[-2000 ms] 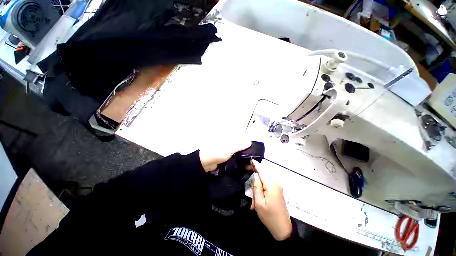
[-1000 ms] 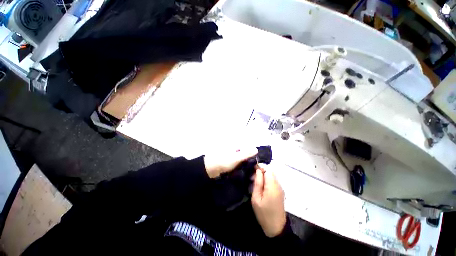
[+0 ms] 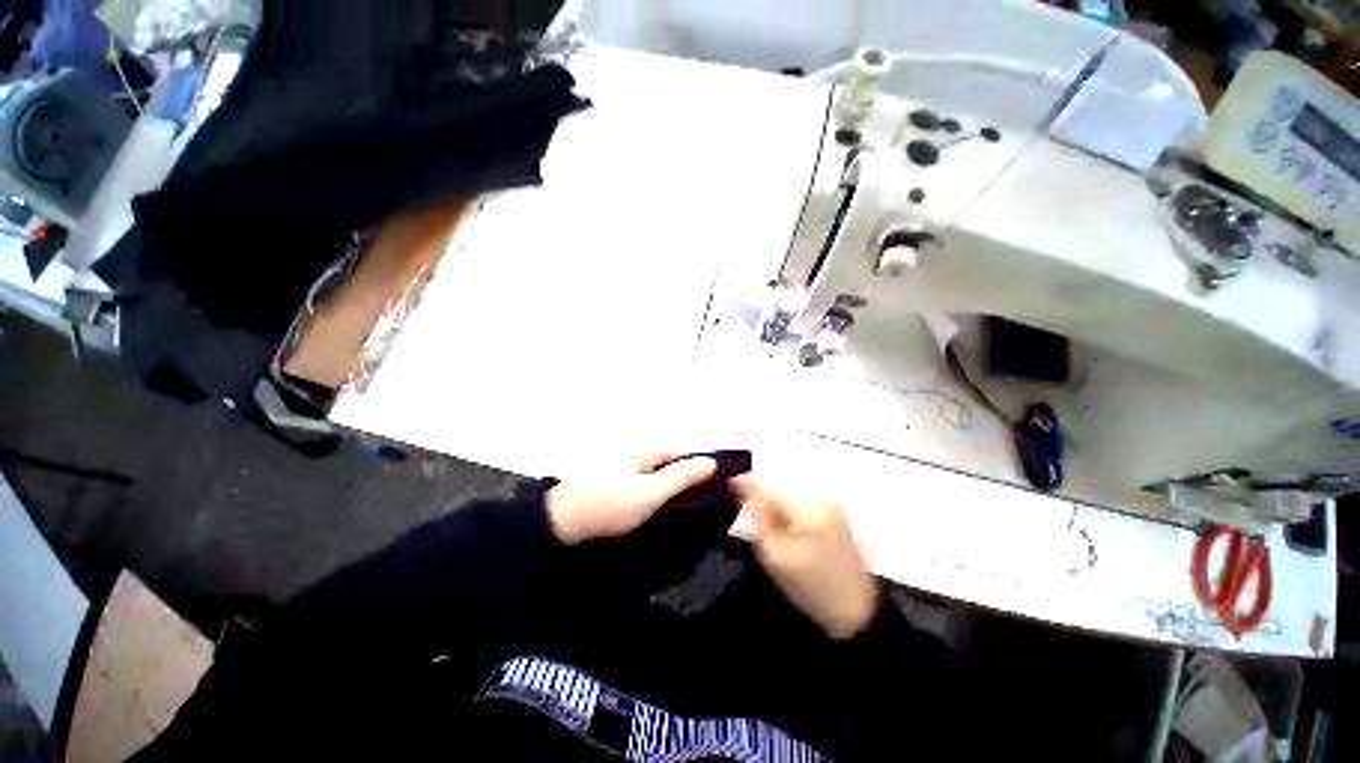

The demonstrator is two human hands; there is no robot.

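A small black garment piece (image 3: 728, 464) is held at the front edge of the white table, over the lap. My left hand (image 3: 619, 502) grips it from the left, thumb on top. My right hand (image 3: 813, 555) is close at its right side, blurred, with the fingers bent; whether it grips the cloth cannot be told. The rest of the dark cloth merges with the black sleeves. The presser foot and needle (image 3: 782, 321) are beyond the hands, apart from the cloth.
The white sewing machine (image 3: 1044, 283) spans the right. Under its arm lie dark snips (image 3: 1040, 446). Red-handled scissors (image 3: 1232, 578) lie at the right table edge. A black cloth heap (image 3: 343, 142) covers the far left. A control panel (image 3: 1295, 142) is at the upper right.
The view has shifted, showing more of the control panel. Both hands stay together at the piece; my right hand has turned and is now blurred beside it.
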